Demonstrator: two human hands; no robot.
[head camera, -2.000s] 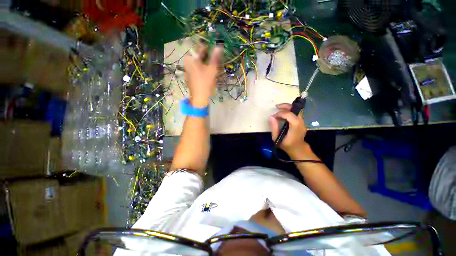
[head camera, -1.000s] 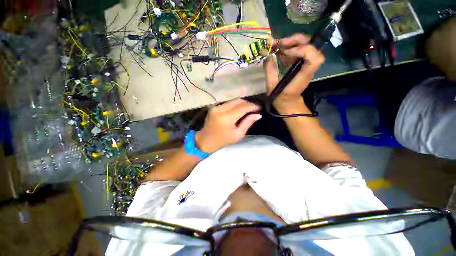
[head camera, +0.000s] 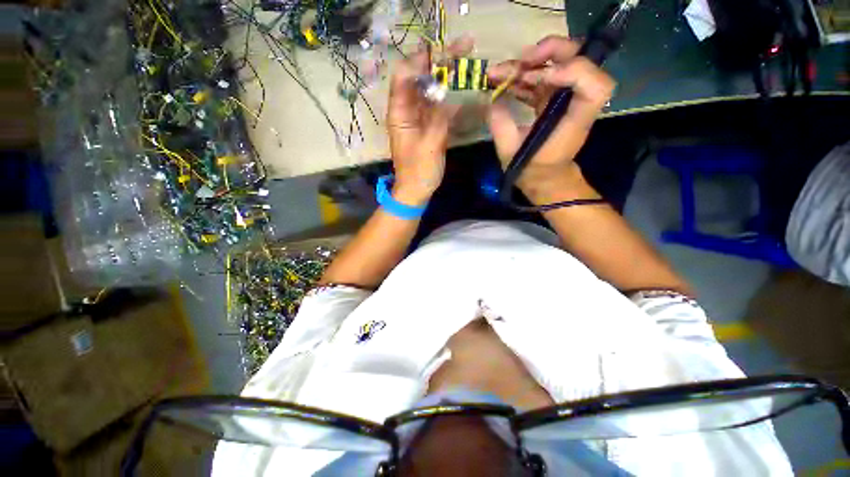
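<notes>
A circuit board (head camera: 468, 74) with yellow and black parts is held between my two hands above the front of the beige work board (head camera: 289, 140). My left hand (head camera: 418, 130), with a blue wrist strap (head camera: 400, 199), grips the board's left end; its fingertips are blurred. My right hand (head camera: 550, 116) has its fingertips at the board's right end, by a short yellow wire. It also holds the soldering iron (head camera: 542, 132), whose tip points up and right, away from the board. A black cord runs over the right wrist.
Wired board assemblies (head camera: 191, 140) lie left of the work board, beside clear plastic trays (head camera: 116, 200). More assemblies (head camera: 275, 289) lie lower left. Black equipment (head camera: 774, 47) stands at upper right. A blue stool (head camera: 690, 200) and another person's sleeve (head camera: 825, 219) are at right. A cardboard box (head camera: 102, 359) is lower left.
My left hand has risen from the bench's front edge and taken hold of the circuit board. The board is now between both hands. My right hand still holds the iron.
</notes>
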